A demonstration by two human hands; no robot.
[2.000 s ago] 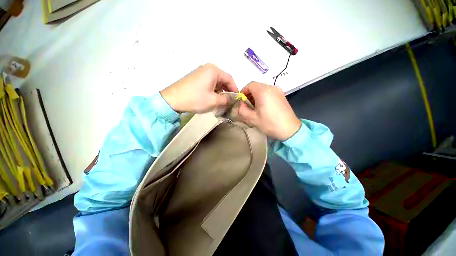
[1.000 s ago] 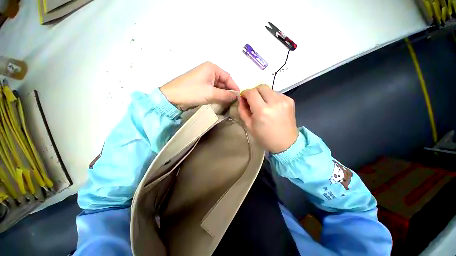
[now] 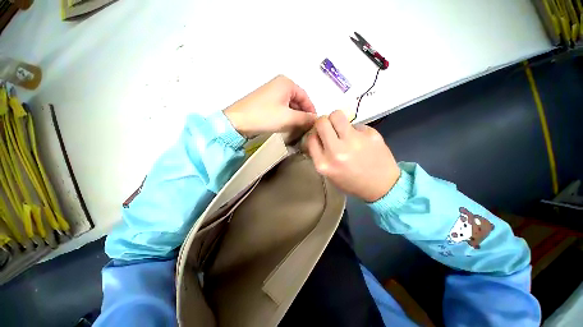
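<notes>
A taupe bag body (image 3: pixel 268 217) hangs open over my lap, its inside facing up. My left hand (image 3: pixel 275 110) pinches its top corner from the left. My right hand (image 3: pixel 351 153) is closed at the same corner, its fingertips touching or nearly touching the left ones. The fingers hide most of the corner. A small bit of yellow tape (image 3: pixel 253 147) shows at the bag's edge below my left hand.
Red-handled thread snips (image 3: pixel 371 51) with a black cord and a purple lighter (image 3: pixel 335 75) lie on the white table (image 3: pixel 128 83). Stacked bag bodies with yellow edges (image 3: pixel 29 172) stand at left, near a bottle (image 3: pixel 24 74). More yellow-edged pieces (image 3: pixel 562 22) are at top right.
My right hand has turned over the corner and its fingers have closed; the yellow bit earlier between the fingertips is now hidden. The bag and both hands sit slightly further right in the picture.
</notes>
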